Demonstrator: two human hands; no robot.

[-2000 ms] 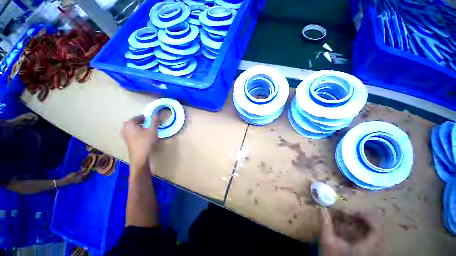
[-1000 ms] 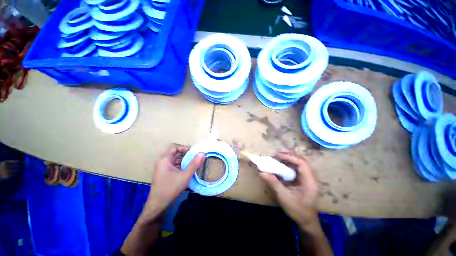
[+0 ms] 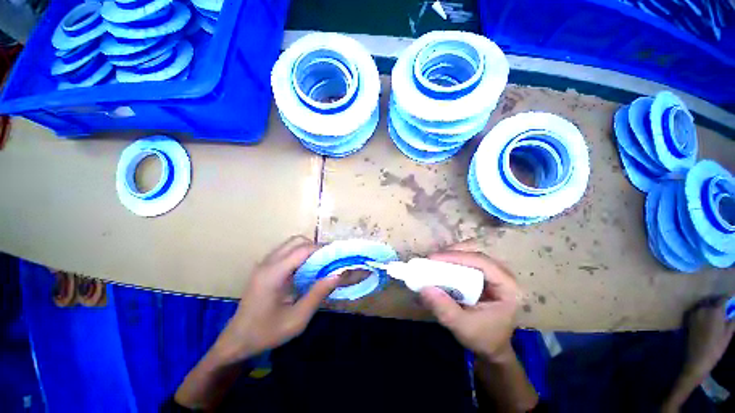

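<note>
My left hand [image 3: 278, 294] holds a pale blue flanged ring [image 3: 326, 260] by its left side, thumb at the centre hole, over the bench's near edge. The ring is tilted, its hole seen as a narrow oval with a darker blue collar. My right hand [image 3: 479, 302] is closed around a white glue bottle [image 3: 451, 279], just right of the ring. The bottle's narrow nozzle points left and its tip is at the ring's collar. Whether the tip touches, or glue comes out, I cannot tell.
Stacks of flanged rings stand beyond my hands [image 3: 326, 121] and lean at the right [image 3: 665, 193]. A loose single ring [image 3: 181, 179] lies at left on the tan bench [image 3: 234, 210]. Blue crates [image 3: 234, 113] stand far left and far right. Another person's hand [image 3: 708, 339] is at lower right.
The held ring has tilted to a flatter angle. My right hand has brought the bottle's nozzle left to the ring's collar. The view has shifted, and another person's hand shows more clearly at right.
</note>
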